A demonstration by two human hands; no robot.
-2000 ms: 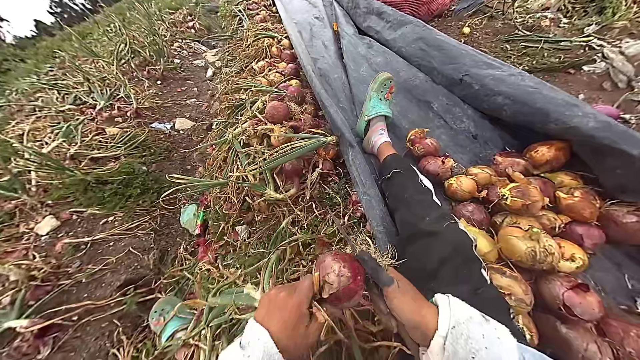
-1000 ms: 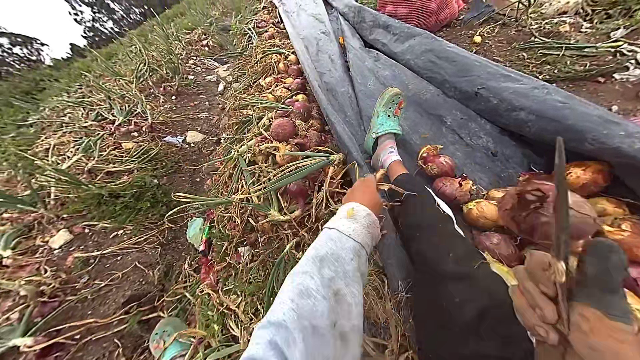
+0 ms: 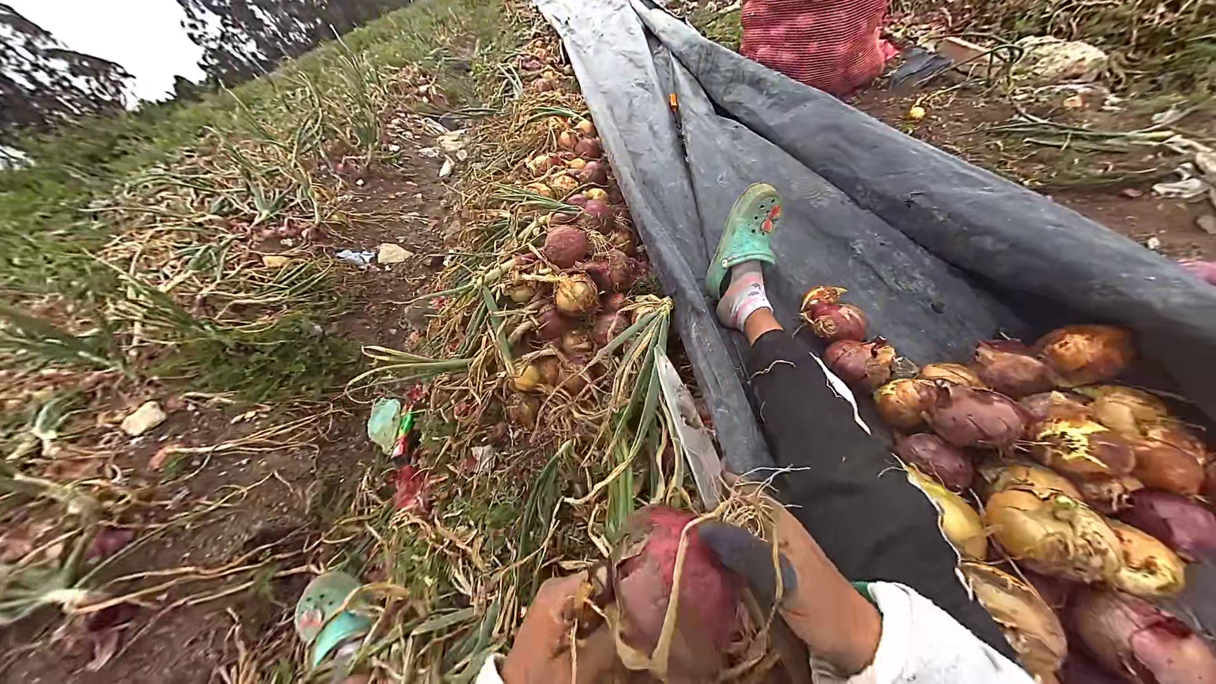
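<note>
At the bottom centre my left hand (image 3: 562,635) grips a red onion (image 3: 676,589) from its left side. My right hand (image 3: 807,579), with a dark covering on the thumb, lies against the onion's right side and holds a knife; its blade (image 3: 686,427) points up and away beside the green onion leaves. The knife's handle is hidden. Dry roots hang over the onion and my fingers. To the right of my outstretched leg (image 3: 845,475), cut red and yellow onions (image 3: 1054,532) are heaped on a grey plastic sheet (image 3: 855,228).
A row of onions with leaves (image 3: 575,294) runs along the sheet's left edge. A full red mesh sack (image 3: 812,43) stands beyond the sheet. A green clog (image 3: 746,237) is on my outstretched foot, another (image 3: 332,616) at lower left. Dry leaves and soil lie left.
My left hand has come back from the row to the bottom centre, now with an onion. My right hand, with the knife, has moved left from the heap, where it held an onion a second ago.
</note>
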